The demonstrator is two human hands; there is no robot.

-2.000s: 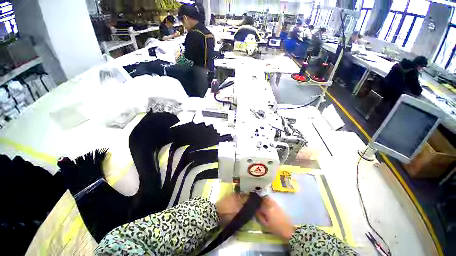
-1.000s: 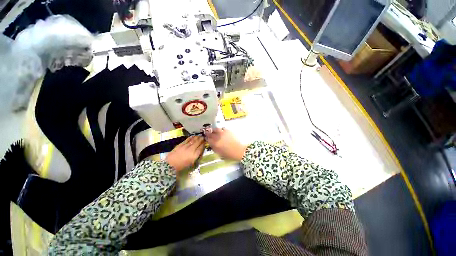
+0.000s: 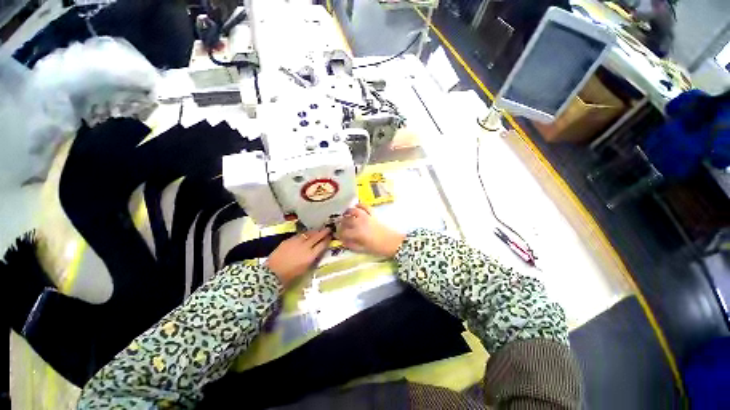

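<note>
The white sewing machine head with a round red emblem stands in the upper middle. My left hand and my right hand meet just below it, fingertips close together at the needle area. A small dark bit of the black strip shows between the fingertips; the rest of it and the presser foot are mostly hidden. The stacked black strips curve and fan out on the left. A wide black fabric piece lies across the table edge nearest me.
A yellow attachment sits right of the needle. Thread snips with a cord lie on the right of the table. A grey screen stands at the right rear. A crumpled plastic bag lies at the far left. A yellow line runs along the floor.
My view has tilted down from the room to the table. The long black strip that hung toward me from my fingers no longer shows there. Over the last second my hands have barely moved.
</note>
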